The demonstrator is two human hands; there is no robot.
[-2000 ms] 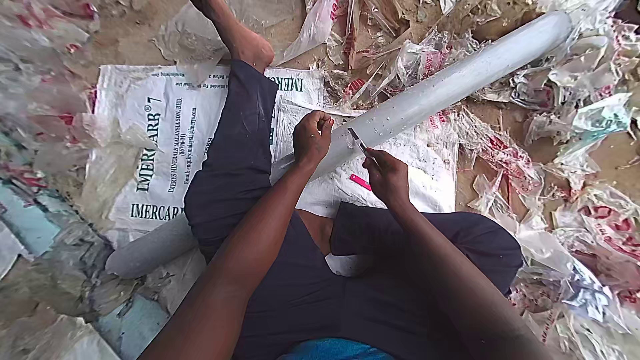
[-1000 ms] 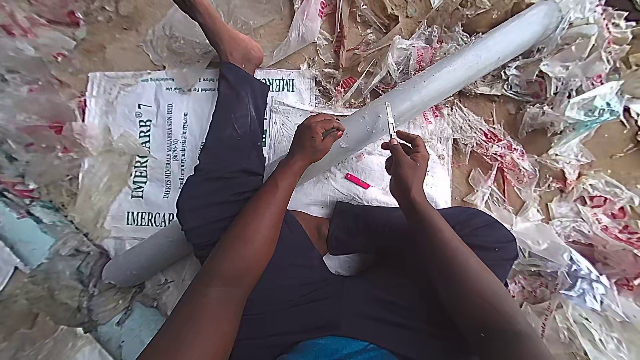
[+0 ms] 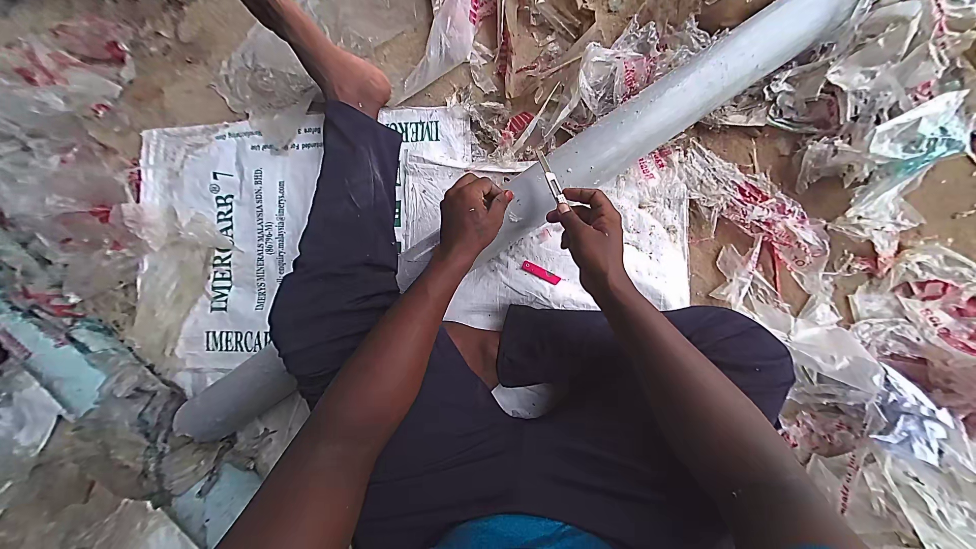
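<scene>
A long grey pipe (image 3: 648, 107) lies diagonally under my left leg and across a white printed sack (image 3: 656, 229). My right hand (image 3: 591, 229) holds a slim cutter with a narrow metal blade (image 3: 552, 181) between thumb and fingers, its tip pointing up and left over the pipe. Just left of it, my left hand (image 3: 474, 213) is curled above the pipe's near side, thumb against the fingers; whether something small is pinched there cannot be told. A small red plastic piece (image 3: 540, 272) rests on the sack below my hands.
Another part of white sacking with green print (image 3: 198, 244) lies left of my bent leg. Heaps of crumpled clear plastic film with red print (image 3: 770, 198) lie on the brown ground to the right, and more film (image 3: 69, 152) lies at the left.
My right hand has tilted the cutter, which stood nearly upright a second ago, and brought it left towards my left hand. The red piece stays on the sack.
</scene>
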